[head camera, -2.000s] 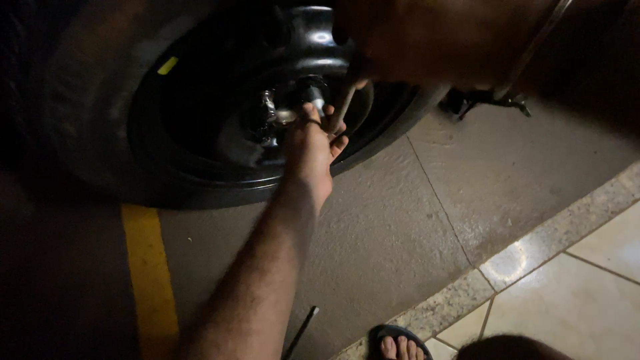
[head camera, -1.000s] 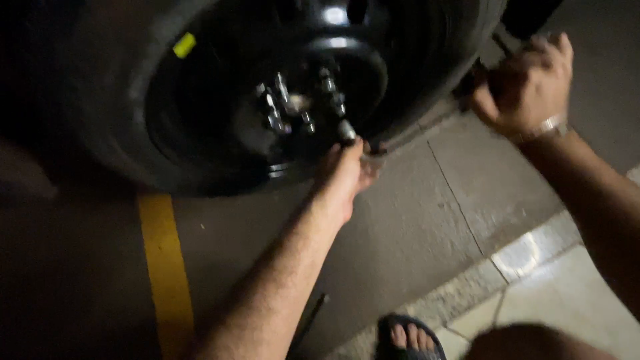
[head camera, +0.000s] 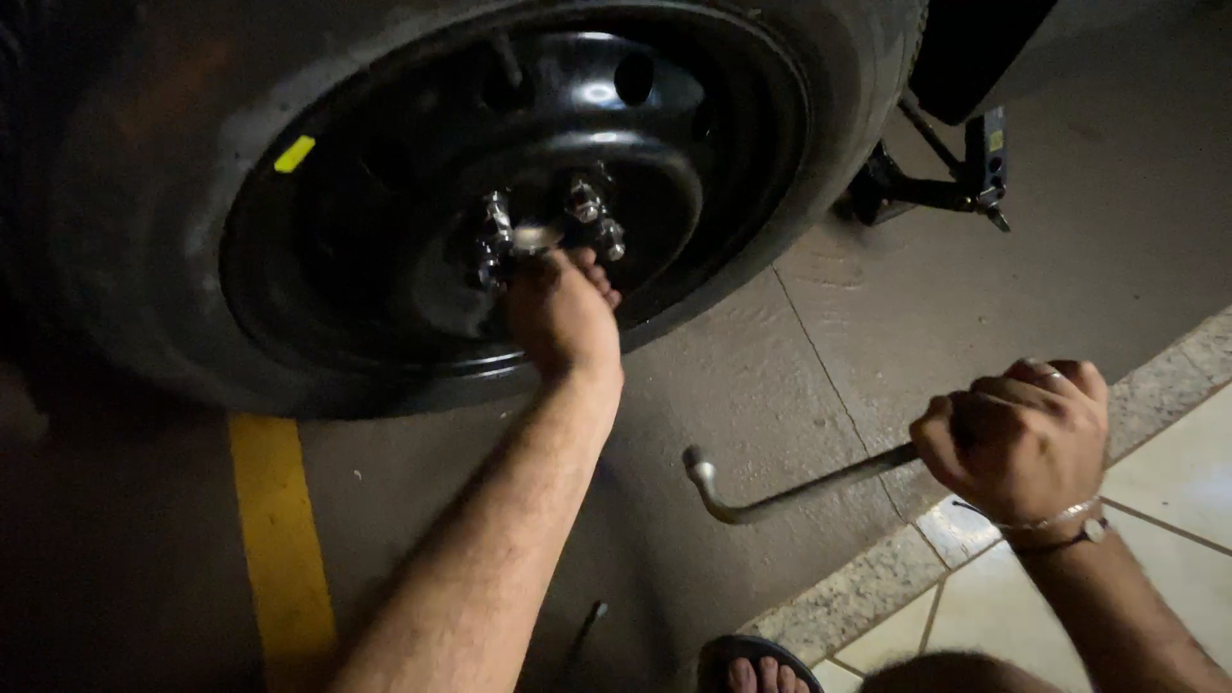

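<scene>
My left hand [head camera: 568,308] reaches to the hub of a black steel car wheel [head camera: 597,106], its fingertips beside the lower lug nuts; whether they grip one is hidden behind the hand. Shiny lug nuts [head camera: 584,200] sit around the wheel's centre. In my right hand [head camera: 1025,443] is the handle of an L-shaped lug wrench [head camera: 818,484]. Its socket end points left and is apart from the wheel, over the floor. A tyre [head camera: 135,279] surrounds the wheel, and a yellow mark [head camera: 295,154] shows on the rim.
Behind the tyre at the right stands a scissor jack [head camera: 934,188]. A thin rod [head camera: 589,621] lies on the grey floor near my sandalled foot [head camera: 760,669]. A yellow painted stripe [head camera: 279,539] runs below the tyre. A granite edging [head camera: 866,582] borders pale tiles at the lower right.
My right hand has moved from beside the tyre down to the lower right, where the wrench now shows in it. My left hand has shifted left to the lower lug nuts.
</scene>
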